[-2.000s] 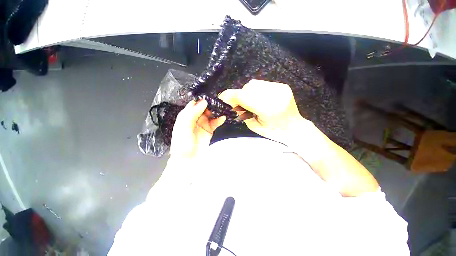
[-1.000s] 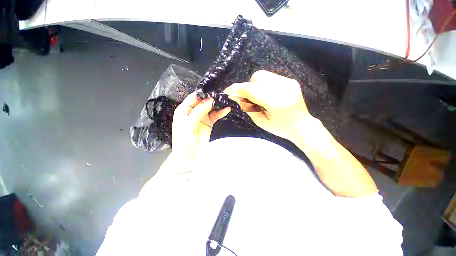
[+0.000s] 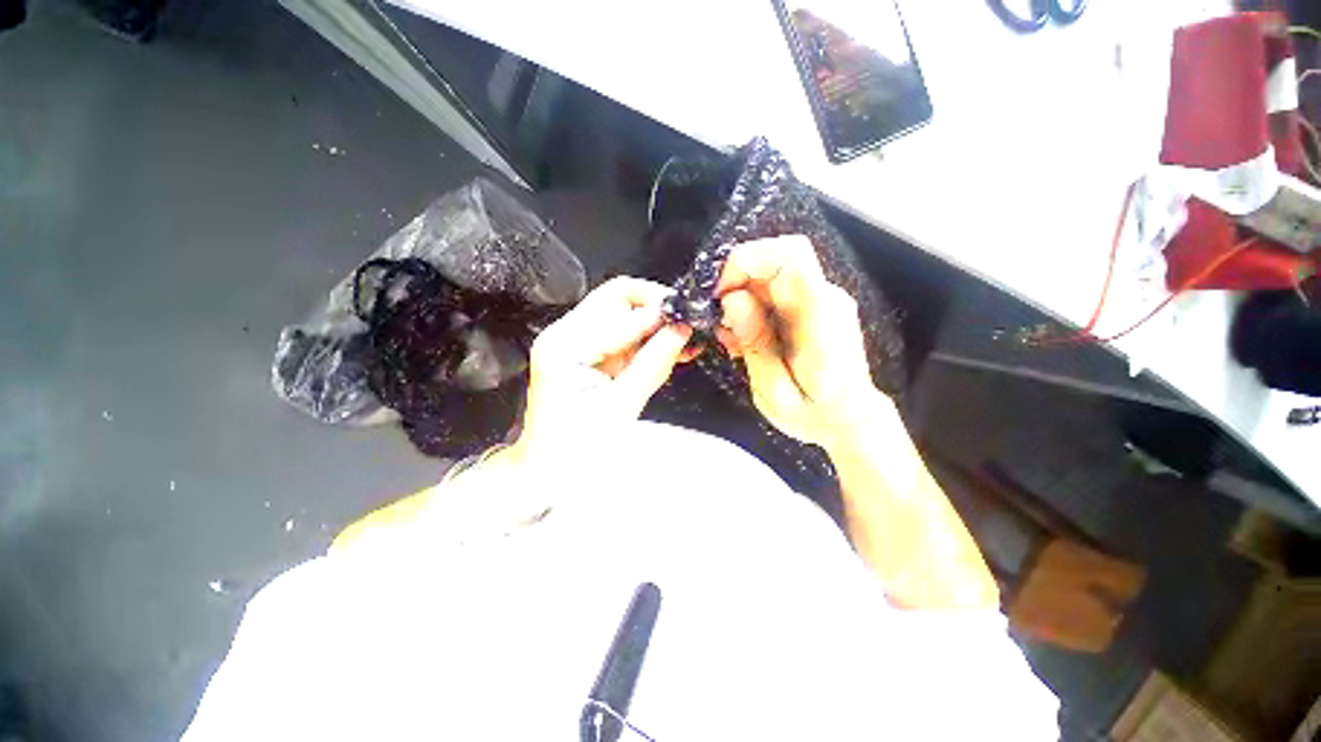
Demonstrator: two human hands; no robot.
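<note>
The black tweed fabric [image 3: 848, 268] hangs from the white table's edge down to my lap. A glossy braided trim [image 3: 746, 203] with silvery flecks runs along its edge. My left hand [image 3: 601, 352] pinches the trimmed edge between thumb and fingers. My right hand [image 3: 794, 331] is close on its right, with thumb and fingertips closed on the same edge. No needle or thread can be made out between the fingertips. Tangled black loops of trim [image 3: 420, 341] lie in a clear plastic bag [image 3: 485, 232] left of my left hand.
The white table [image 3: 1000, 189] crosses the upper right. On it are a phone [image 3: 858, 73], dark scissor handles [image 3: 1036, 12], a red box [image 3: 1214, 94] and red cord [image 3: 1116, 261]. A wooden stool [image 3: 1075, 594] stands at lower right. A dark pen-like object [image 3: 626, 652] lies against my white clothing.
The view has turned, so the table now slants and more of the phone and red box shows. My hands have come closer together on the trimmed edge.
</note>
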